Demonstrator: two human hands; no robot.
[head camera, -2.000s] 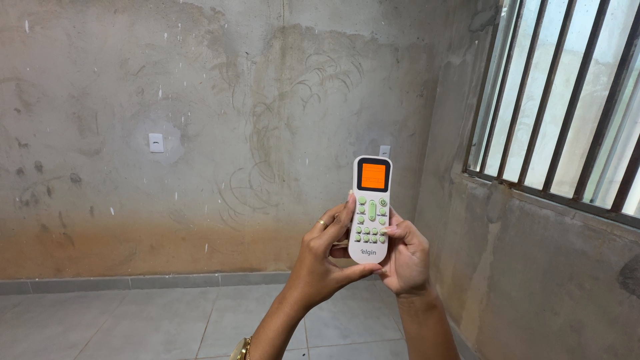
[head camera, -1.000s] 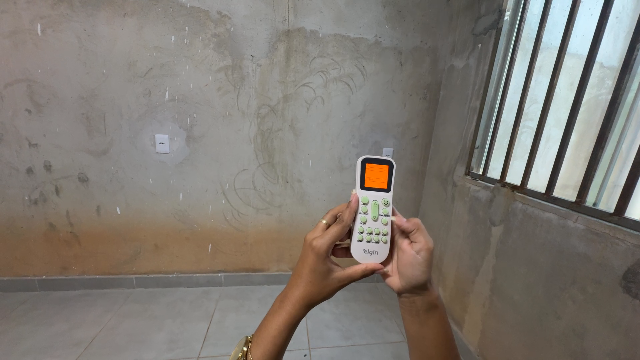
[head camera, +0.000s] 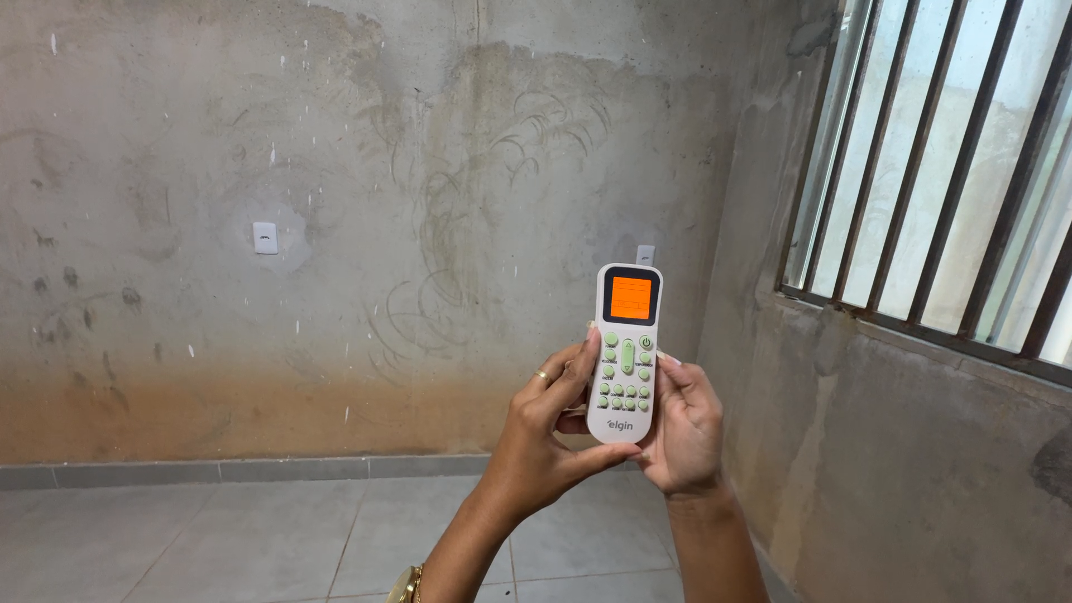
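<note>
A white Elgin remote control with pale green buttons stands upright before me, its screen lit orange. My left hand grips its left side, with the thumb under the bottom end; a ring is on one finger and a gold-coloured watch on the wrist. At the right side, my right hand holds the remote too, its thumb near the right edge below the power button. Some fingers of both hands are hidden behind the remote.
Ahead stands a bare plastered wall with a white wall plate and another wall plate just above the remote. A window with dark metal bars is in the right wall. Grey tiles cover the floor.
Two seconds ago my right thumb lay over the lower right buttons of the remote; now it is at the right edge. Both hands still hold the remote.
</note>
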